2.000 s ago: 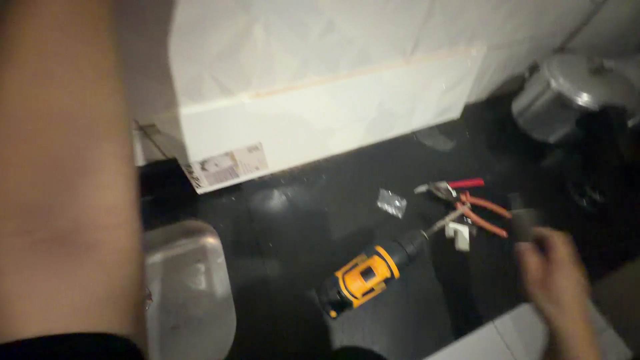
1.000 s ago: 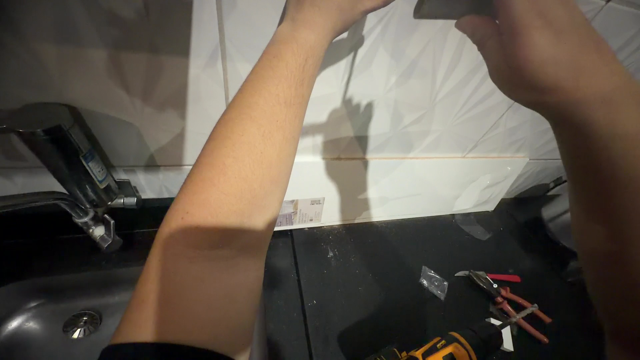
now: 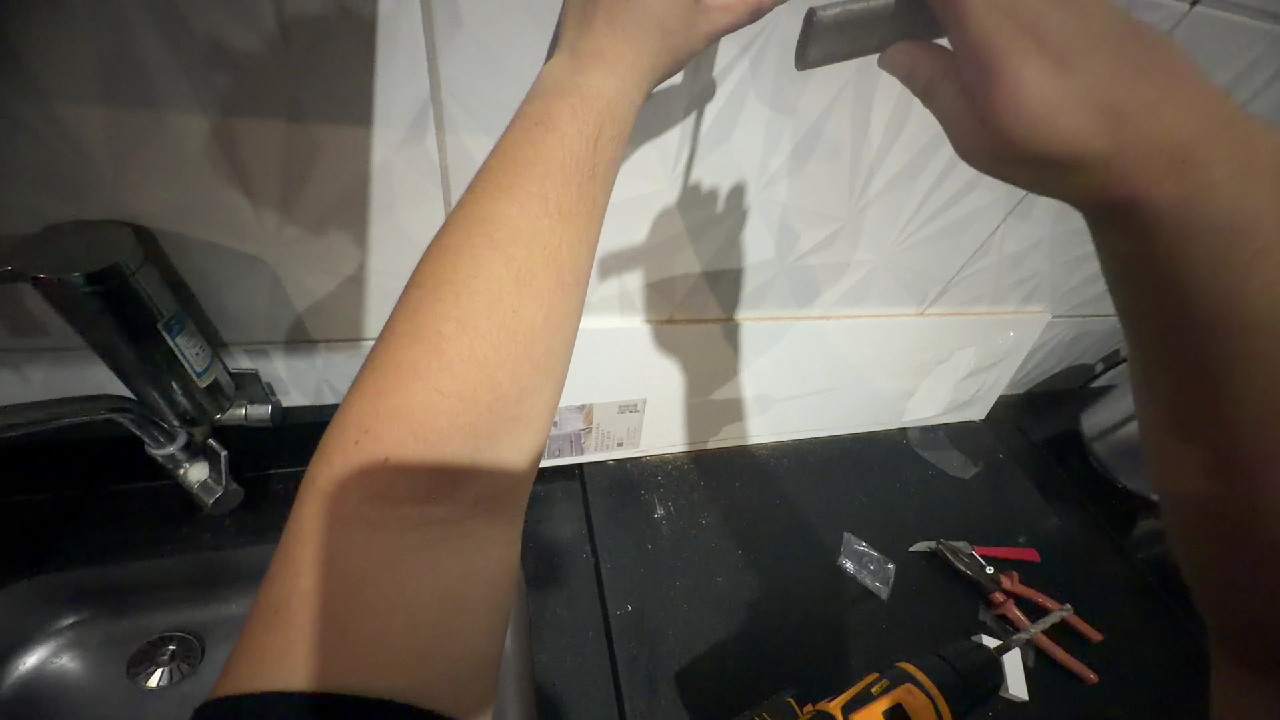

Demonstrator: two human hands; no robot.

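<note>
My left hand [image 3: 650, 35] is raised against the white tiled wall [image 3: 830, 200], cut off by the top edge, so what its fingers do or hold is hidden. To its right, my right hand [image 3: 1040, 95] is closed around a flat grey bar-like object [image 3: 865, 32], whose rounded end points left. On the black countertop [image 3: 700, 560] below lie a yellow and black cordless drill [image 3: 880, 695] with a bit fitted, pliers with orange handles [image 3: 1010, 595], a red-handled knife-like tool [image 3: 1005, 552], a small clear plastic packet [image 3: 867, 565] and a small white piece [image 3: 1014, 672].
A white panel [image 3: 820, 380] with a printed label [image 3: 598, 427] leans along the wall's foot. At left are a metal sink [image 3: 70, 620], a faucet [image 3: 205, 475] and a dark cylindrical device [image 3: 130, 320]. A metal pot [image 3: 1115, 430] stands at the right edge.
My right hand, low beside the pliers two seconds ago, is now up near the wall with the grey object. The view has swung left and up, bringing the faucet into sight.
</note>
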